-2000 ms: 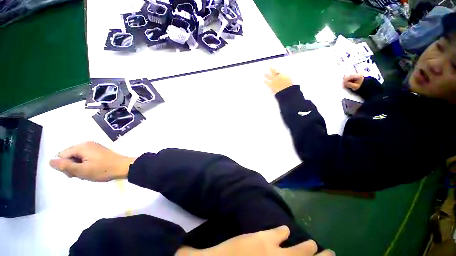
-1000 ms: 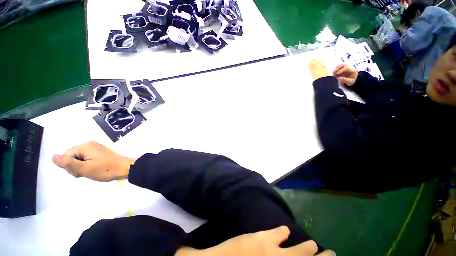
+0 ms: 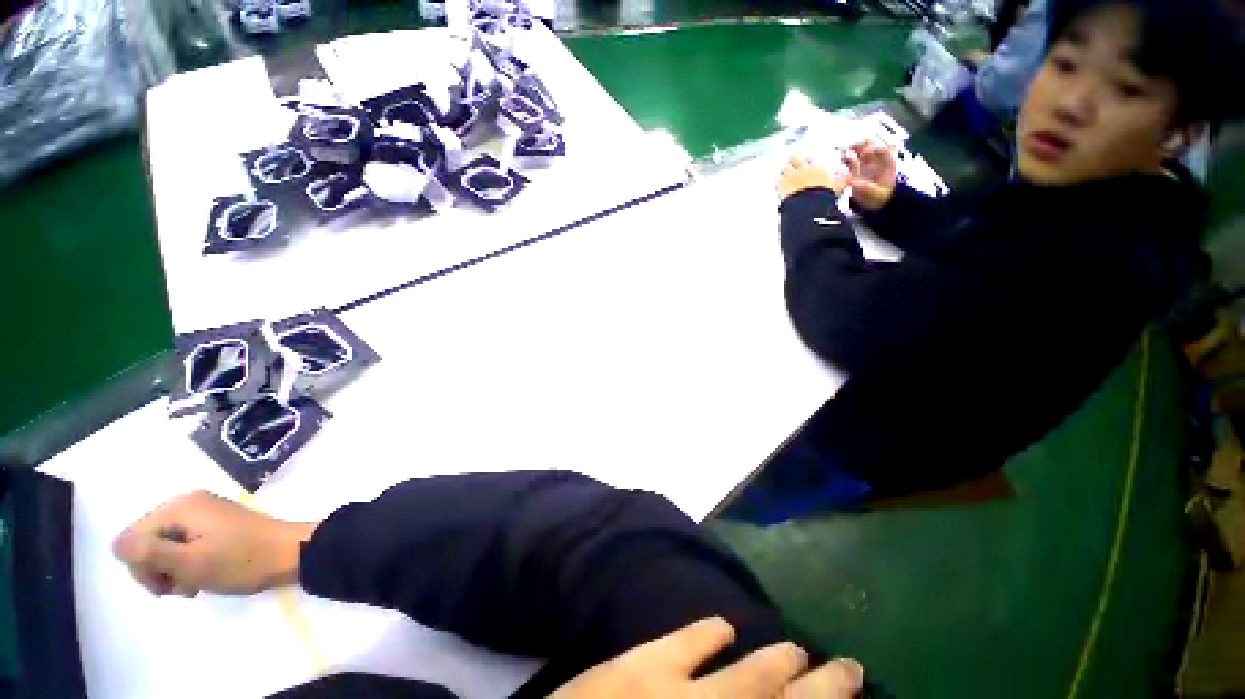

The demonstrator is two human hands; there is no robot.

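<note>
My right hand (image 3: 212,544) rests on the white bench at the left, curled in a loose fist, with a dark gap between the fingers and no part clearly visible in it. My left hand (image 3: 710,666) lies on my right sleeve at the bottom edge, fingers apart, partly cut off. Three black square frames (image 3: 260,428) with pale octagonal outlines lie overlapping just beyond my right hand, not touching it. A pale strip (image 3: 290,372) sticks up among them. A large heap of similar black frames (image 3: 396,150) lies on the farther white board.
A black tray (image 3: 41,587) is cut off at the left edge. A neighbour in dark sleeves (image 3: 942,314) sits at the right, both hands by white flat parts (image 3: 888,134). A green conveyor belt (image 3: 710,68) runs behind the boards. Shiny clear plastic (image 3: 68,89) lies at upper left.
The view has shifted, so bench, frames and heap appear lower and further left. My hands keep their pose. The neighbour's hands have come together by the white parts, and the face has turned this way.
</note>
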